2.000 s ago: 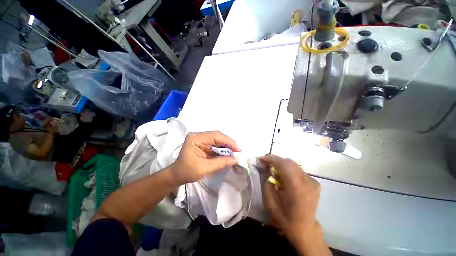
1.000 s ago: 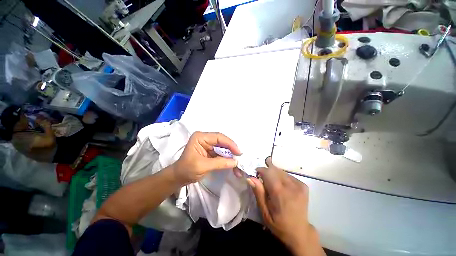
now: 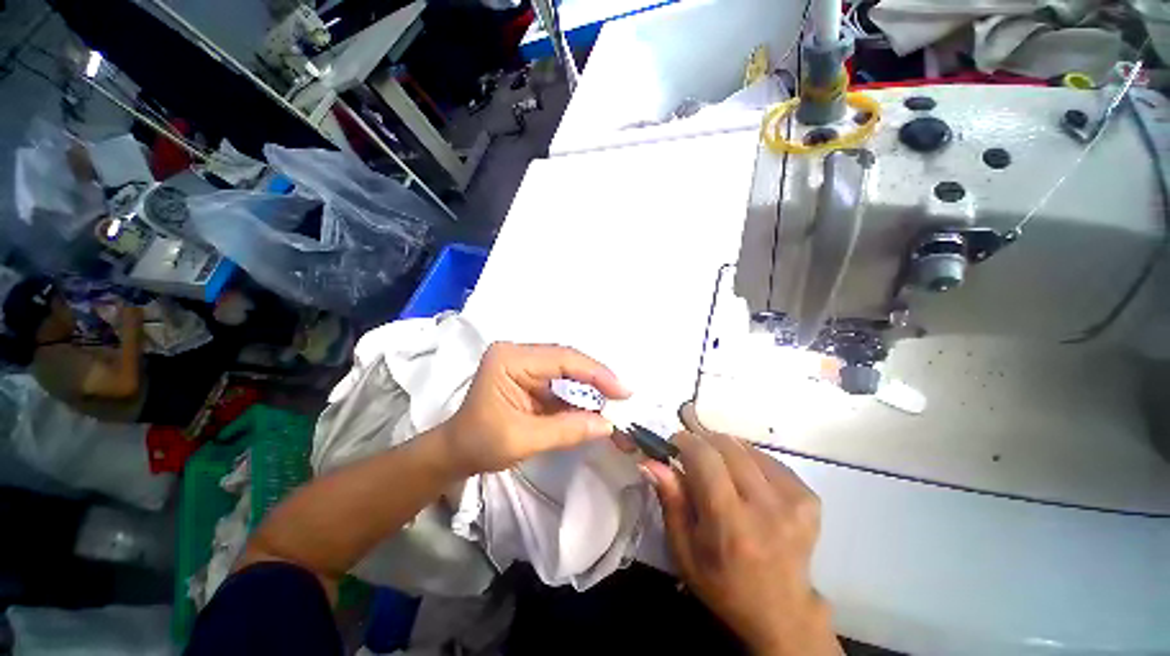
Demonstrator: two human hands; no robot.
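My left hand (image 3: pixel 526 404) pinches a small white label with dark print (image 3: pixel 577 393) at the edge of an off-white garment (image 3: pixel 565 513). The garment is bunched below and left of my hands, over the table's front edge. My right hand (image 3: pixel 738 513) holds thread snips; their dark pointed blades (image 3: pixel 652 443) point left at the cloth edge by my left fingertips. The rest of the snips is hidden in my right hand. Whether the blades touch thread or cloth is too small to tell.
The sewing machine head (image 3: pixel 1001 244) stands right, its lit needle area (image 3: pixel 834 349) beyond my right hand. The white table (image 3: pixel 616 244) lies ahead. A blue bin (image 3: pixel 443 282), a green basket (image 3: pixel 276 461), a clear plastic bag (image 3: pixel 321 237) and a seated person (image 3: pixel 90 346) are at left.
The snips have turned in my right hand: the yellow body showed earlier, now the dark blades show, pointing left. My left hand has stayed nearly in place with the label.
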